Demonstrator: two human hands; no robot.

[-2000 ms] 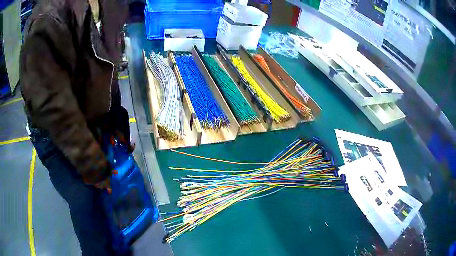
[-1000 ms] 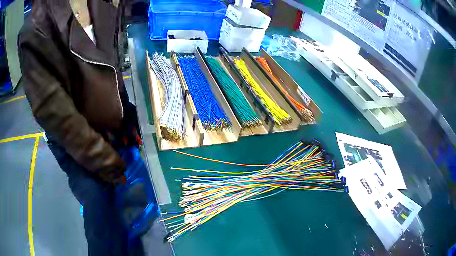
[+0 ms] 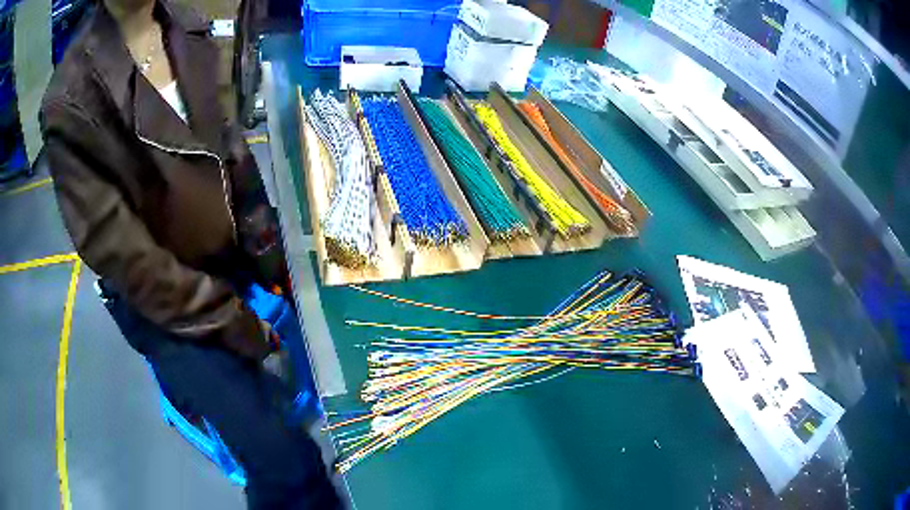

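Neither of my hands is in the picture. A harness bundle (image 3: 509,344) lies loose across the dark green mat (image 3: 559,448), its dark housings at the right end and its multicolour wire tails fanned out to the left. Behind it stand cardboard wire trays (image 3: 435,261) side by side. They hold white wires (image 3: 346,194), blue wires (image 3: 409,169), green wires (image 3: 471,174), yellow wires (image 3: 529,169) and orange wires (image 3: 574,154). Work instruction sheets (image 3: 768,383) lie right of the housings, overlapping.
Another person (image 3: 150,199) in a brown jacket stands at the bench's left edge, with something blue by their hands. A blue bin (image 3: 379,35), white boxes (image 3: 494,45), clear plastic (image 3: 569,85) and a white compartment rack (image 3: 708,154) stand at the back. Yellow lines mark the floor.
The person at the left has shifted and turned more towards the bench. The blue object at their hands has moved and is now mostly hidden. The view has tilted slightly. The harness bundle lies unchanged.
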